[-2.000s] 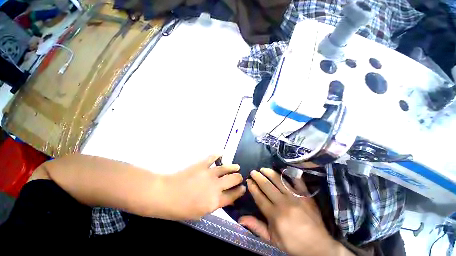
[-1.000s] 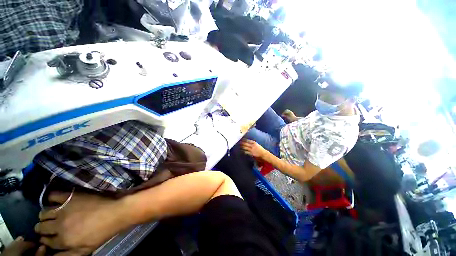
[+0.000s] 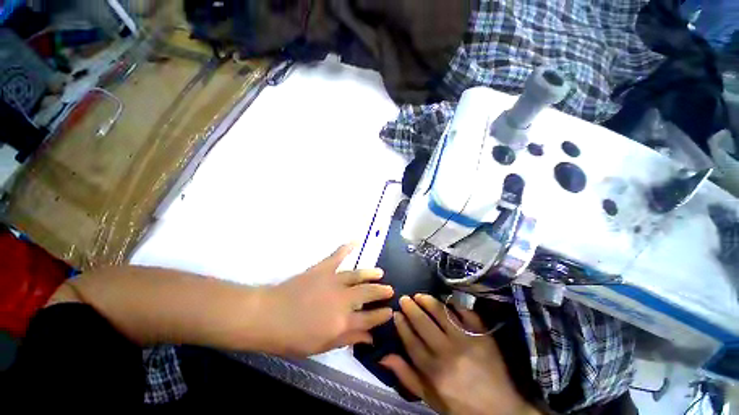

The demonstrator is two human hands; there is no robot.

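A matte black garment piece (image 3: 399,263) lies flat on the white table under the sewing machine head (image 3: 559,178). My left hand (image 3: 324,304) rests on its left edge, fingertips pressing the cloth. My right hand (image 3: 458,357) lies flat on the black piece, fingers spread a little, just in front of the machine head. A thin pale ring (image 3: 478,328) crosses my right fingers. Plaid lining (image 3: 575,348) with brown cloth is bunched right of my right hand. The needle and presser foot are hidden behind the head's metal parts.
The slide plate (image 3: 374,231) lies left of the head. Brown cloth (image 3: 348,36) and plaid cloth (image 3: 559,44) are heaped behind the machine. Taped cardboard (image 3: 105,170) is at left, with a red stool (image 3: 28,280) below it. A measuring-tape-like edge (image 3: 324,379) runs along the front.
The view swung right to the machine's panel and a seated person, then came back. Both hands stay on the cloth at the machine; compared with two seconds ago they have barely moved.
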